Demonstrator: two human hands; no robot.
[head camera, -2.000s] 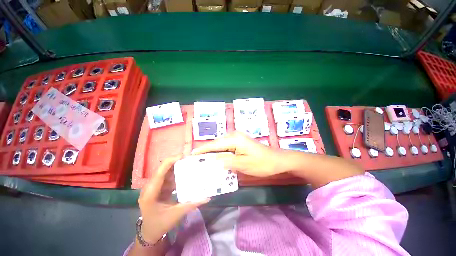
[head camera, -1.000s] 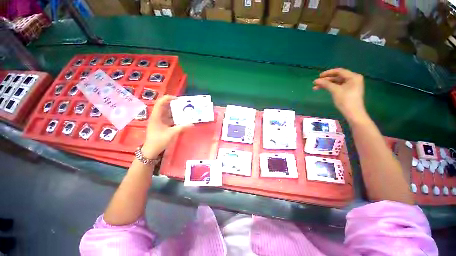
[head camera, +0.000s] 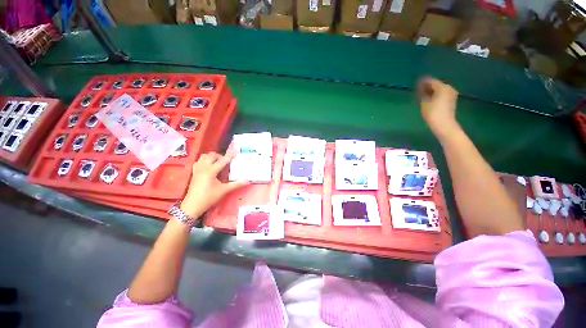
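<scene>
White screen units lie in four columns on the red foam work tray (head camera: 308, 237). My left hand (head camera: 212, 181) is at the tray's upper left, thumb and fingers apart around the left edge of a white unit (head camera: 250, 168); whether it still grips it is unclear. That unit overlaps another at the top of the left column. A unit with a red window (head camera: 258, 222) lies at the tray's front left edge. Another with a dark window (head camera: 356, 210) lies in the third column. My right hand (head camera: 439, 101) is raised over the green bench, blurred, fingers curled; whether it holds anything is unclear.
A stack of red pocketed trays (head camera: 154, 187) with watch-like pieces and a paper label (head camera: 140, 131) stands left. A second unit tray (head camera: 40, 138) is at far left. The right tray (head camera: 523, 238) holds white discs on leads and a small white device (head camera: 545, 188). Cartons (head camera: 360, 16) stand behind.
My left hand has lowered the white unit from above the tray's left side onto the top of the left column. My right hand stays raised, its fingers now more curled.
</scene>
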